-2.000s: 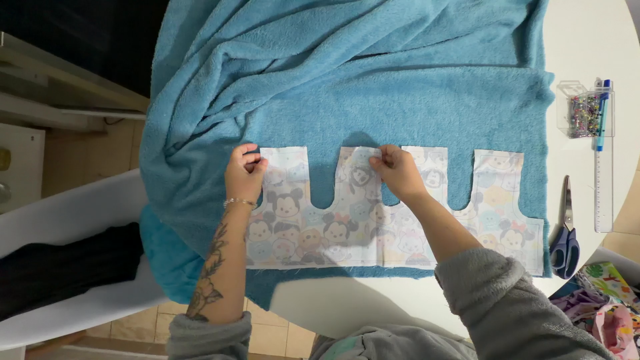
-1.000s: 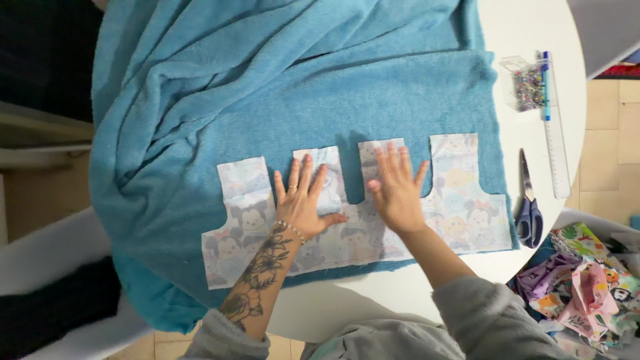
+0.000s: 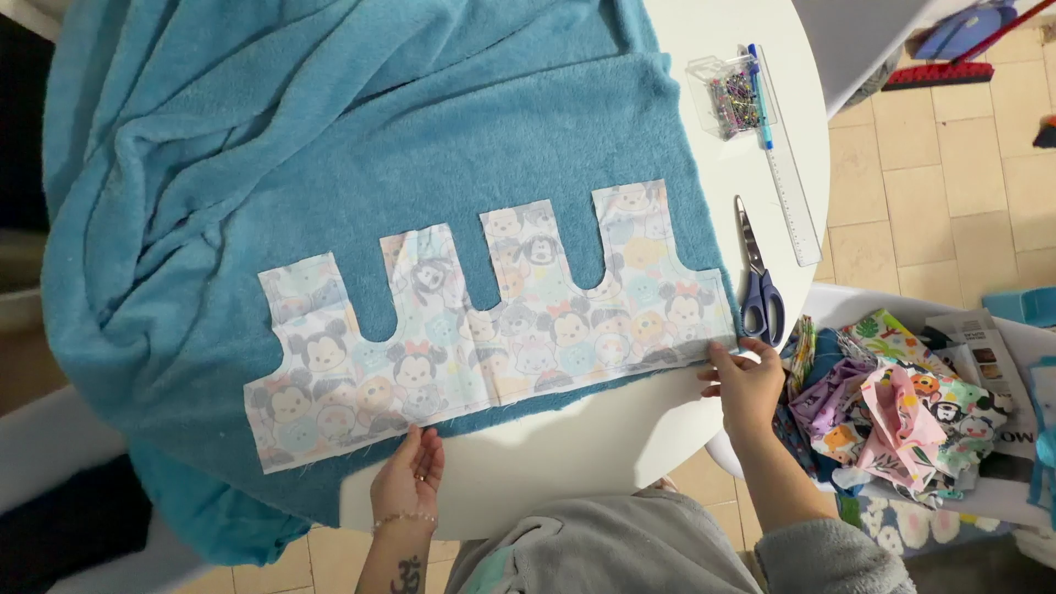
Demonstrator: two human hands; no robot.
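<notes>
A cut piece of cartoon-print cotton fabric [image 3: 528, 330], its pale side up, lies flat over a blue fleece fabric [image 3: 511, 132]. It has several upright straps with rounded gaps between them. My left hand [image 3: 410, 474] is at its lower edge, palm partly turned up, thumb on the print and fingers by the fleece edge. My right hand [image 3: 749, 384] is at the lower right corner, thumb on top and fingers at the edge, pinching the fabric there. Dark-handled scissors [image 3: 759, 280] lie with closed blades on the white table just above my right hand.
On the white round table [image 3: 610, 437] are a clear box of pins [image 3: 733, 99], a blue pen [image 3: 760, 99] and a clear ruler [image 3: 792, 198]. A white container [image 3: 808, 297] of fabric scraps [image 3: 903, 412] stands at the right. A red broom head [image 3: 938, 77] is on the tiled floor.
Both hands have left the middle of the printed fabric, where they lay flat a second ago, for its lower edge; the right has moved to the lower right corner. The view has shifted.
</notes>
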